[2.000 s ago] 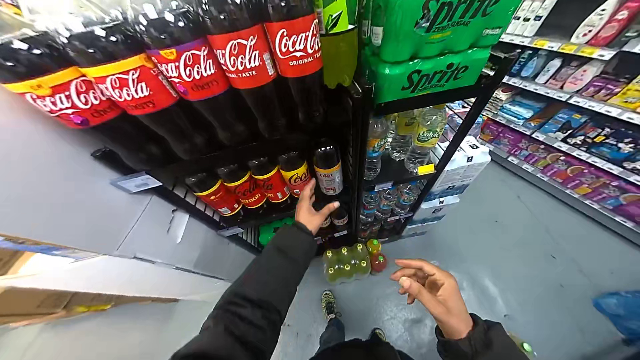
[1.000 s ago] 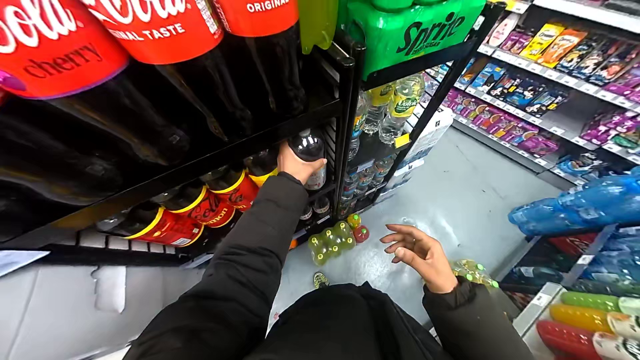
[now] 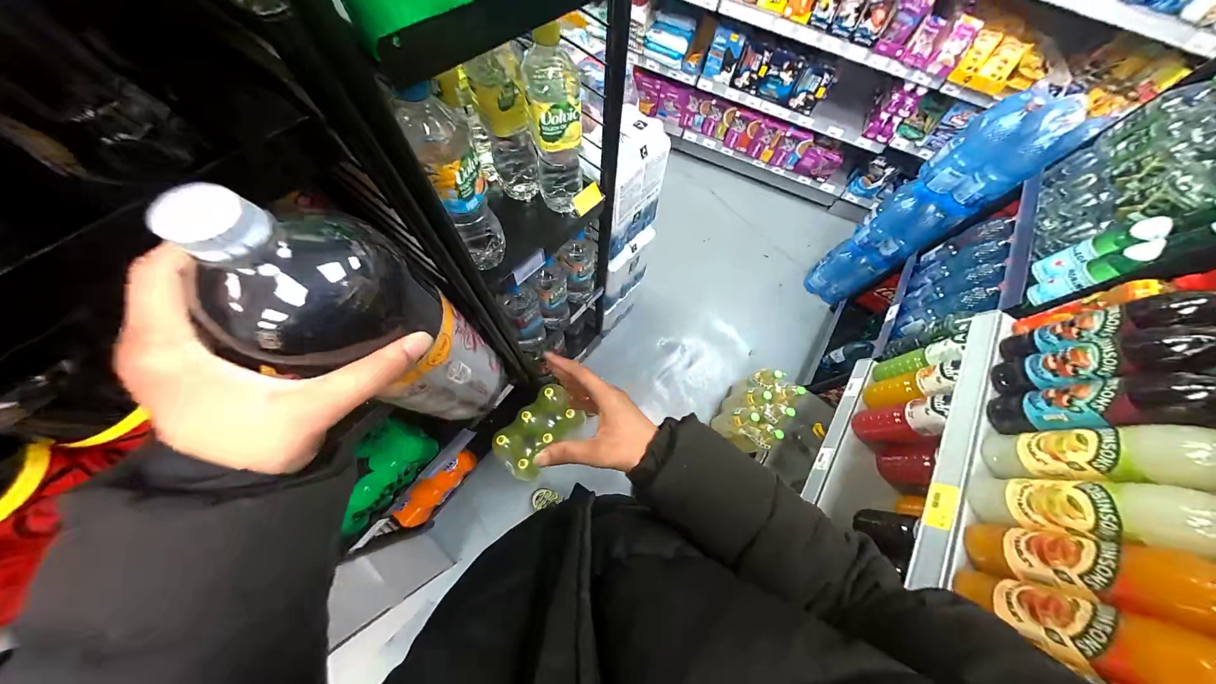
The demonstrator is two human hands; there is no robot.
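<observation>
My left hand (image 3: 228,399) is closed around the upper part of a large cola bottle (image 3: 313,285) with a white cap. The bottle leans, its cap toward the upper left and its silvery label toward the black rack's post. My right hand (image 3: 603,418) is apart from it, thumb and fingers spread, with nothing in it. Past its fingertips a shrink-wrapped pack of green-yellow bottles (image 3: 537,427) stands low by the rack. Clear water bottles with yellow and blue caps (image 3: 551,123) stand on the rack shelf beyond the cola bottle.
Juice bottles (image 3: 1073,551) lie on a grey shelf at the right, with blue water bottle packs (image 3: 950,190) behind. Another bottle pack (image 3: 760,408) is near its foot. White cartons (image 3: 636,180) stack beside the rack. Grey floor (image 3: 722,256) runs toward stocked shelves (image 3: 798,114).
My left hand, earlier at a bottle on the lower shelf, now holds the cola bottle up and out in front of the rack. My right hand stays free. The view has swung right.
</observation>
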